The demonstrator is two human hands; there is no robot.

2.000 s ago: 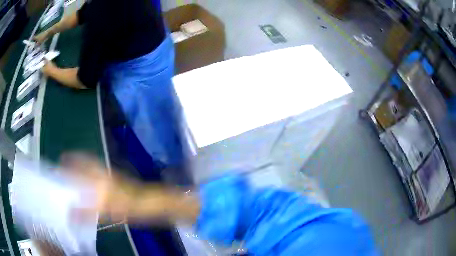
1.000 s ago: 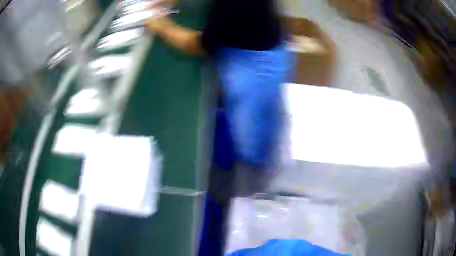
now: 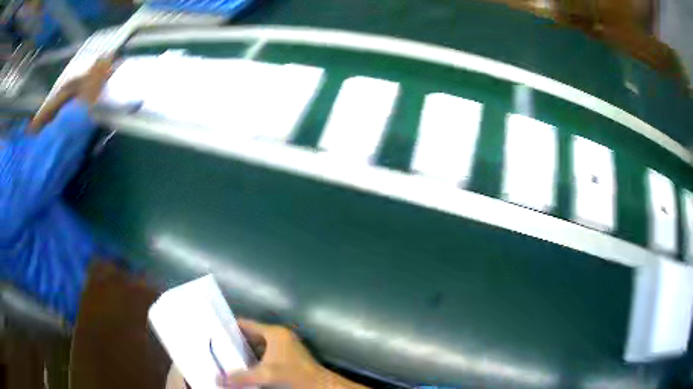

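Note:
My right hand [image 3: 277, 358] reaches in from the lower right, its fingers closed on a white box or folded card piece [image 3: 199, 330]. The piece is tilted over the near edge of the green bench and has a thin dark line on its face. A sliver of skin at its lower left, at the bottom edge, may be my left hand [image 3: 175, 377]; it is mostly cut off and its grip is hidden.
Several white boxes [image 3: 448, 138] lie in a row on the green belt between pale rails [image 3: 456, 199]. At left, another person's hand [image 3: 93, 82] touches the row. A white stack [image 3: 661, 310] stands on the bench at far right.
The view has swung from the aisle and the sheet-topped stack to the belt. The white stack now shows at far right. My right hand has come into view holding a white piece.

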